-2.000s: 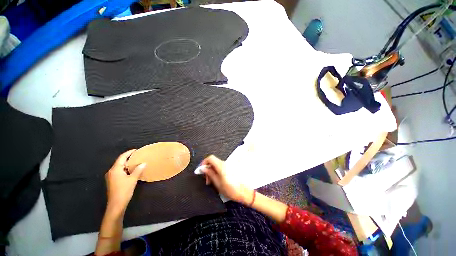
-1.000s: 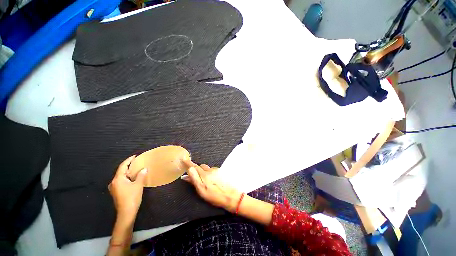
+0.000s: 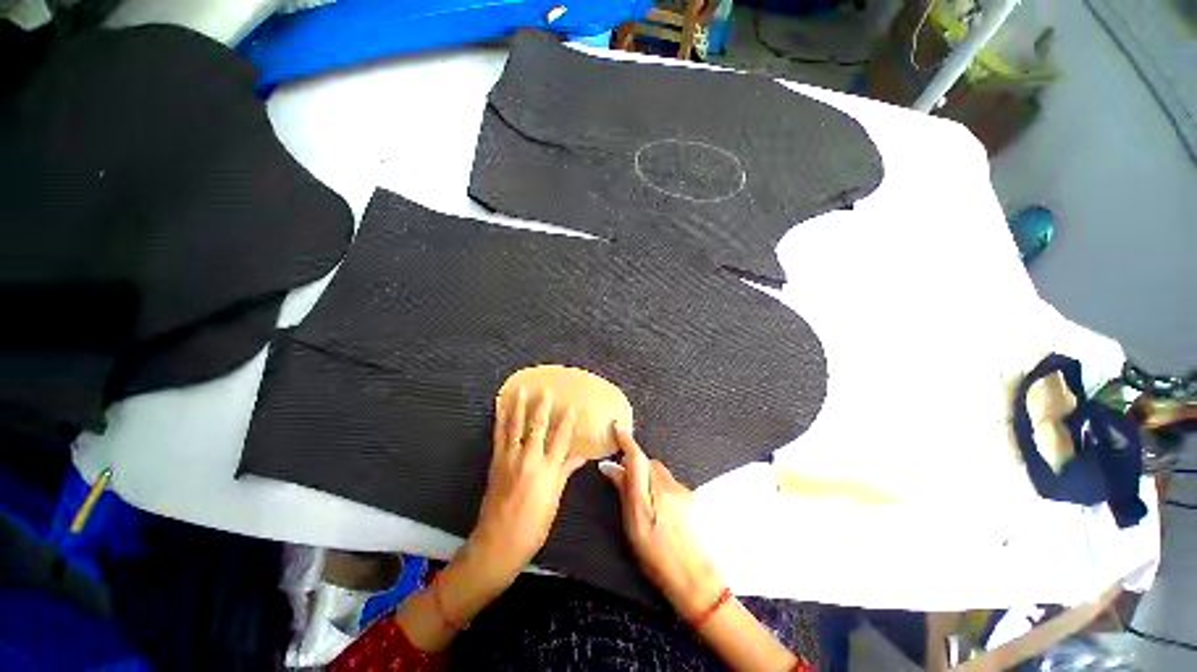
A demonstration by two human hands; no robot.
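Note:
A dark ribbed sleeve panel lies flat on the white table. The tan oval template lies on its lower middle. My left hand rests spread on the template, its fingertips pressing the card down. My right hand is at the template's right end, an index fingertip touching its edge, with a whitish piece of chalk pinched in the fingers. A second dark panel lies behind, with a thin chalked oval on it.
A thick dark pile of panels lies at the left table edge. A blue roll runs along the far left edge. A dark navy cloth band sits at the table's right end. A teal object is on the floor beyond.
The view has swung left, so the panels appear further right. My left hand has gone from holding the template's left end to lying on top of it. My right hand remains at its right end.

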